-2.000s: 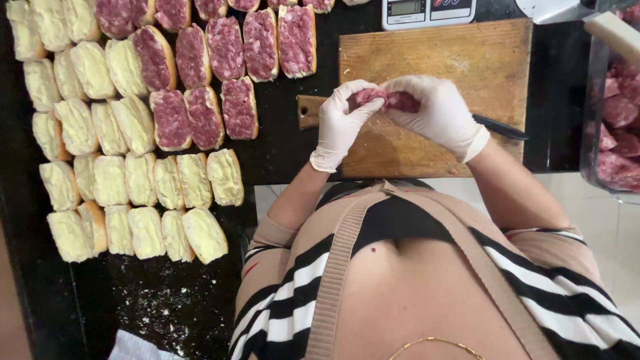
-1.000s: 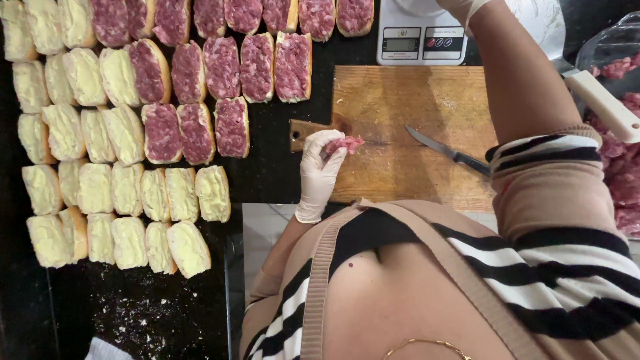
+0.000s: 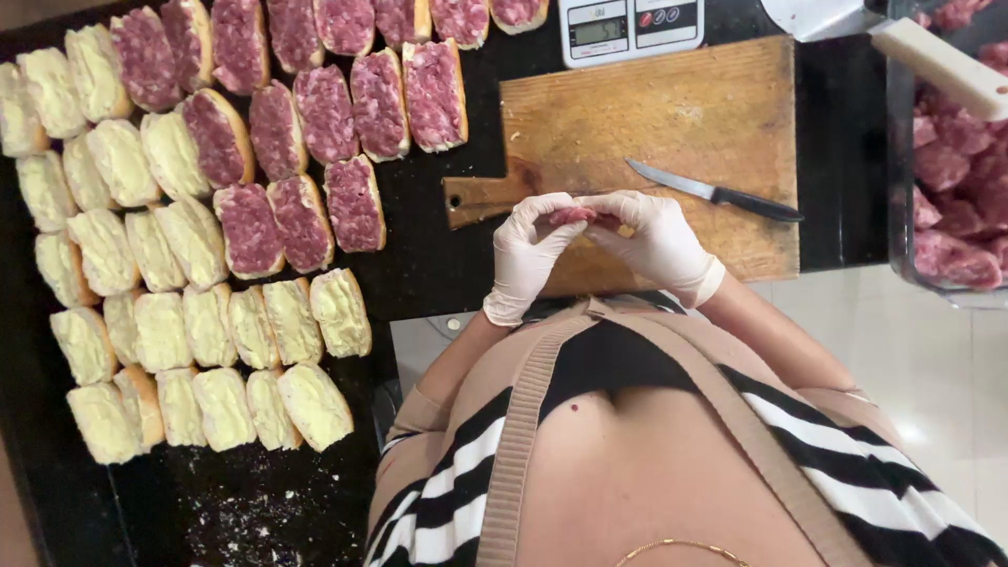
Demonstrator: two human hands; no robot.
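Note:
My left hand (image 3: 529,256) and my right hand (image 3: 661,244), both in white gloves, meet over the near left part of a wooden cutting board (image 3: 654,118). Between their fingertips they hold a small piece of raw meat (image 3: 572,215), partly hidden by the fingers. A knife with a black handle (image 3: 756,205) lies on the board, right of my hands, its blade pointing left. On the left stand rows of bread halves: several bear a pale yellow spread (image 3: 224,408), others a layer of raw ground meat (image 3: 435,94).
A white digital kitchen scale (image 3: 632,31) stands behind the board. At the right, a clear container (image 3: 902,173) holds lumps of raw meat (image 3: 957,205); a wide metal blade with a white handle (image 3: 941,67) reaches over its edge. White crumbs lie on the black counter (image 3: 260,504) at the lower left.
My right hand has come back from the scale to the board and joined my left hand at the piece of meat. The knife lies where it was on the board.

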